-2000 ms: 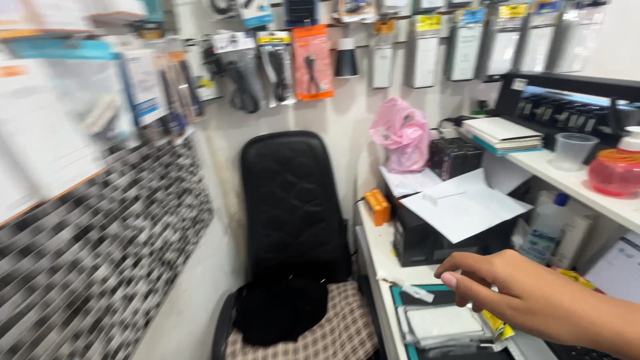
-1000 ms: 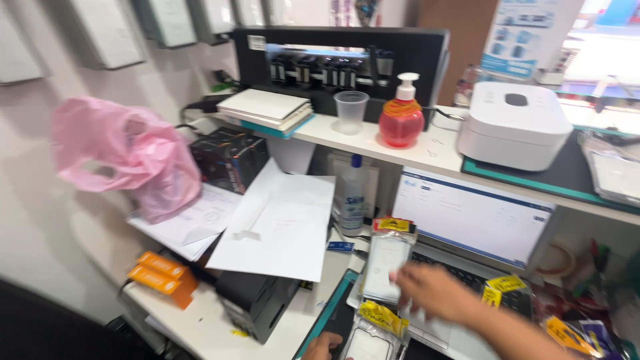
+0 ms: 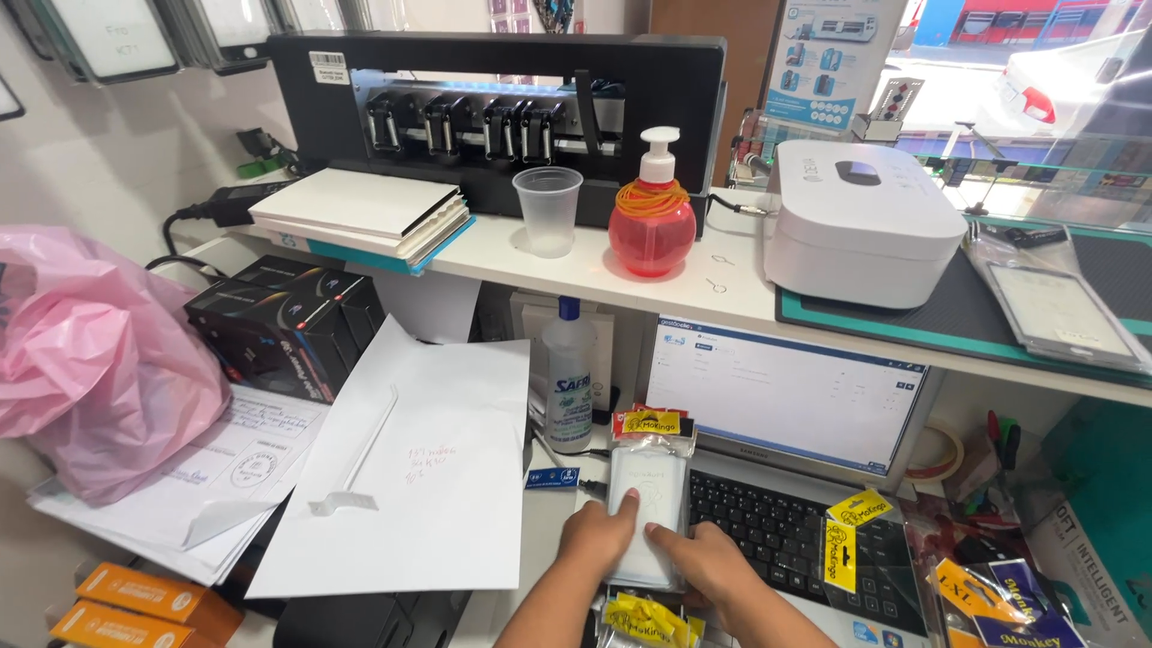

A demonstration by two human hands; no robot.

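My left hand [image 3: 598,540] and my right hand [image 3: 706,560] hold a stack of clear plastic packets with white phone-case-like contents [image 3: 646,504] between them, both thumbs on its top face. The stack bears a yellow MoKingo header and lies at the left edge of an open Samsung laptop [image 3: 783,405]. Just below my hands is another packet with a yellow header [image 3: 650,619]. More yellow-labelled clear packaging [image 3: 840,553] lies on the right of the keyboard. The fingers under the stack are mostly hidden.
A shelf [image 3: 504,243] crosses above, bearing a black cutting machine [image 3: 495,54], notebooks [image 3: 351,211], a plastic cup [image 3: 547,211], a red pump bottle [image 3: 652,225] and a white box-shaped device [image 3: 859,216]. Papers [image 3: 423,504], a pink bag [image 3: 99,360] and a bottle [image 3: 569,378] stand left.
The view has swung right from the chair to the laptop. My right hand was reaching over the packets a second ago, my left at the lower edge; now both hold the stack.
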